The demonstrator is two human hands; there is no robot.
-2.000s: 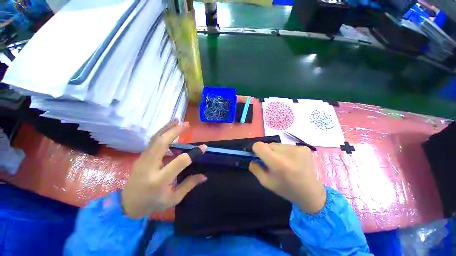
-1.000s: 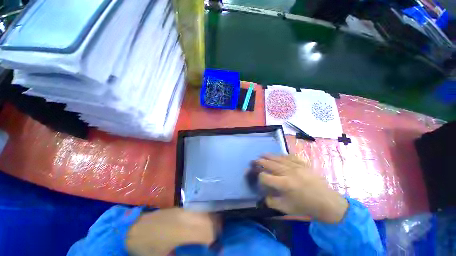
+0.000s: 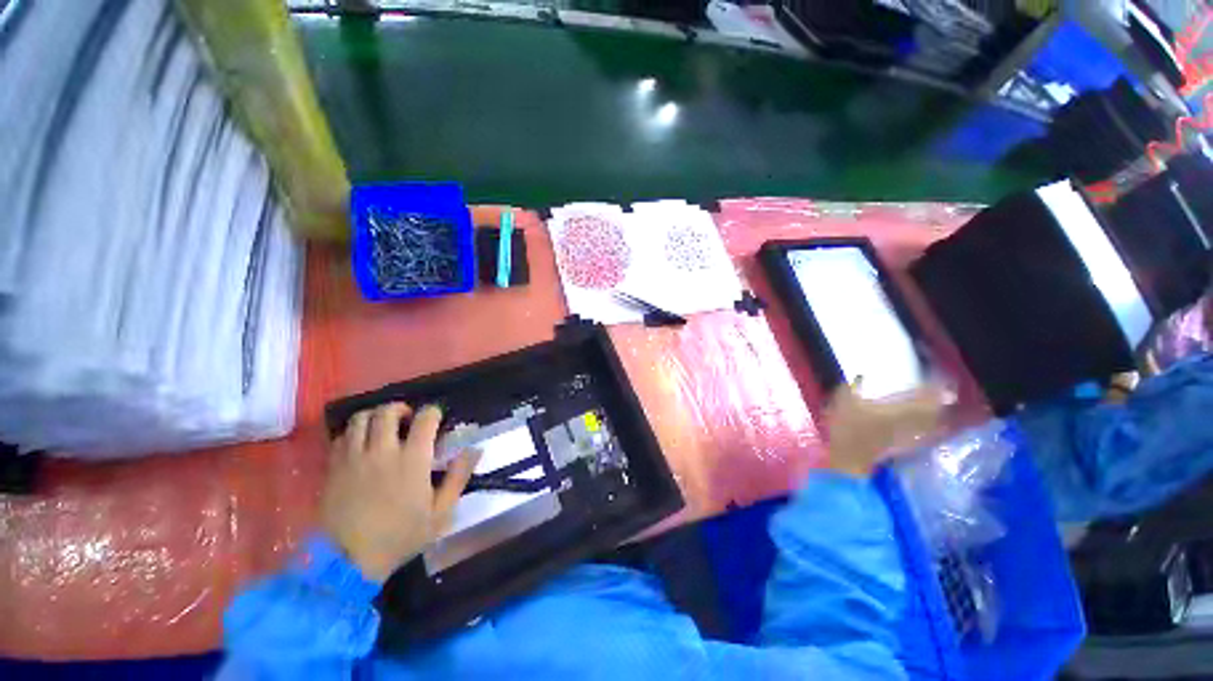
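Note:
An opened tablet unit [image 3: 526, 472] with a silver-white battery, black flex cables and a small board lies in a thick-rimmed black tray [image 3: 636, 439], tilted on the bench. My left hand [image 3: 393, 486] rests over the unit's left end and the tray's rim, fingers spread. A second black tray [image 3: 794, 303] with a white panel [image 3: 858, 319] lies at the right. My right hand [image 3: 885, 423], slightly blurred, is at that tray's near end; whether it grips anything cannot be told.
Tall white sheet stack [image 3: 120, 266] at left, beside a yellow post [image 3: 273, 113]. Blue parts bin [image 3: 412, 241], turquoise strip [image 3: 504, 249] and dot cards [image 3: 645, 260] with a dark stick [image 3: 649, 309] lie near the green belt [image 3: 532, 120]. Blue crate [image 3: 1031, 585] and another person's sleeve [image 3: 1111, 446] at right.
The view has turned right. The tray before me now shows an opened unit instead of a plain grey-blue panel. My left hand has moved onto it; my right hand has moved to the second tray.

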